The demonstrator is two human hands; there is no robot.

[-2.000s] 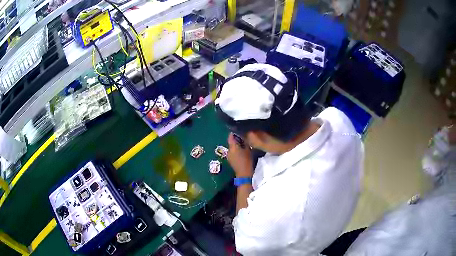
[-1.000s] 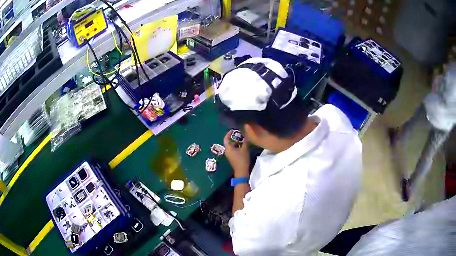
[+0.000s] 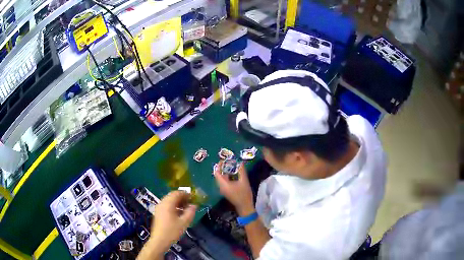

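Note:
My left hand (image 3: pixel 175 216), bare, reaches in from the bottom edge over the green bench top (image 3: pixel 147 177). Its fingers are curled, with a small gap to the thumb; I see nothing held. A small white square piece (image 3: pixel 184 189) lies just beyond the fingertips. My right hand is out of view. A seated person's hand (image 3: pixel 236 190) with a blue wristband holds a round-cornered metallic unit (image 3: pixel 229 166). Small pinkish-silver subassemblies (image 3: pixel 200 155) lie on the green surface beside it.
A blue box with a white compartment insert (image 3: pixel 91 208) stands at lower left. The seated person (image 3: pixel 325 198) in a white coat and cap fills the right. Above are a yellow power supply (image 3: pixel 90 32) with cables, a yellow sheet (image 3: pixel 160 43) and more blue boxes (image 3: pixel 305 48).
My left hand has come in from the bottom over the bench. The seated person's hand has lowered the unit from near the face to the loose pieces, and the head has shifted right.

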